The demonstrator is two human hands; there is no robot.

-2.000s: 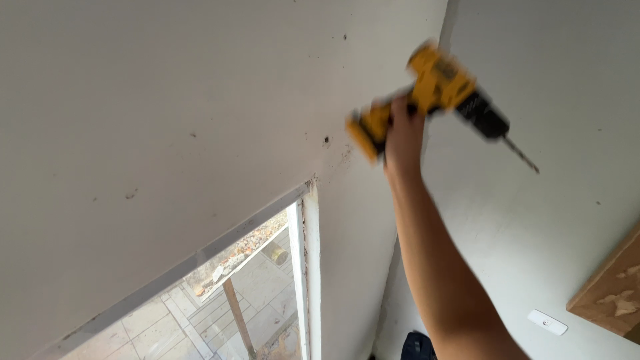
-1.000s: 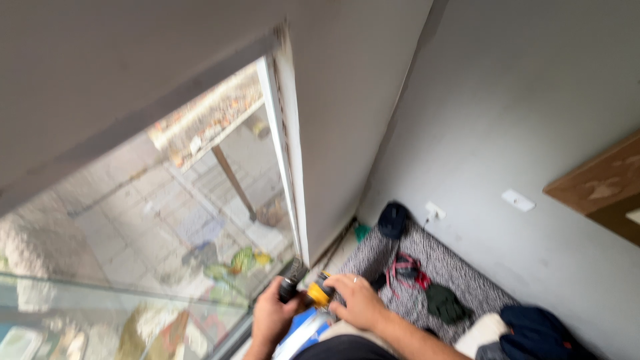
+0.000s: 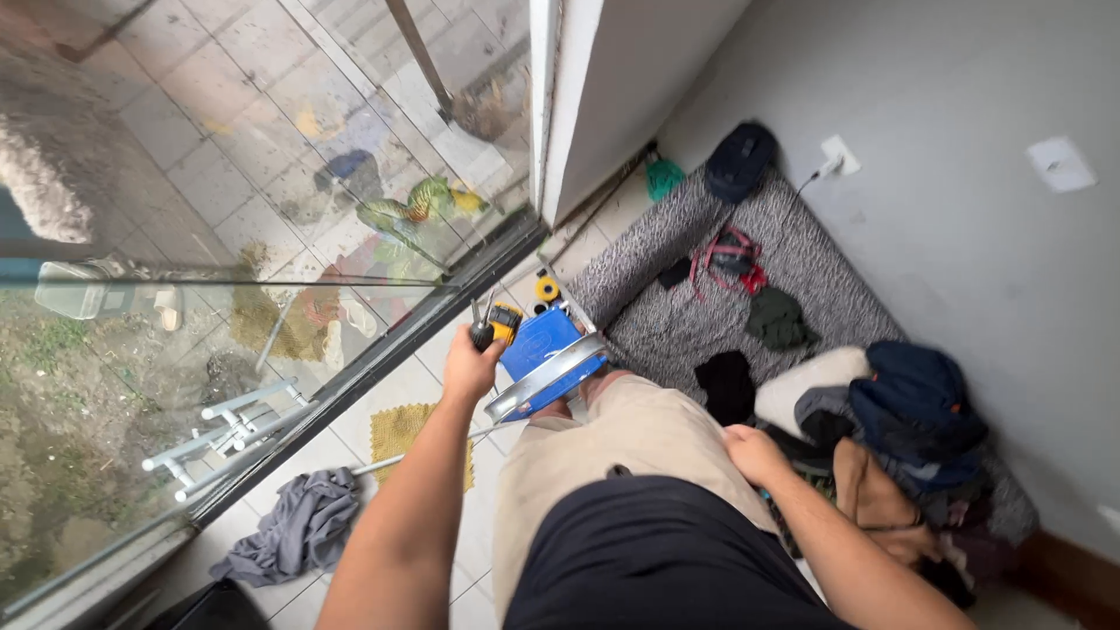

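Observation:
My left hand (image 3: 471, 367) is closed around the black front end of a yellow and black cordless drill (image 3: 504, 324), over the edge of a blue stepladder platform (image 3: 535, 343). Thin metal bits stick up beside the drill. At the right side of my beige shorts (image 3: 643, 437), my right hand (image 3: 754, 453) touches the cloth near the pocket; its fingertips are partly hidden. A curved metal rail (image 3: 547, 376) crosses the platform in front of my legs. A yellow roll (image 3: 547, 289), perhaps tape, lies just beyond the platform.
Left of me stands a glass door with a dark bottom track (image 3: 385, 363). A grey cloth (image 3: 293, 525) and a mustard mat (image 3: 402, 437) lie on the tiles. To the right, a patterned sofa (image 3: 674, 324) holds clothes, a cap (image 3: 741, 162) and a navy backpack (image 3: 914, 411).
The drill was held up near the wall in my right hand, then low between both hands. Now only my left hand holds it, and my right hand is at my shorts. The view has tilted down.

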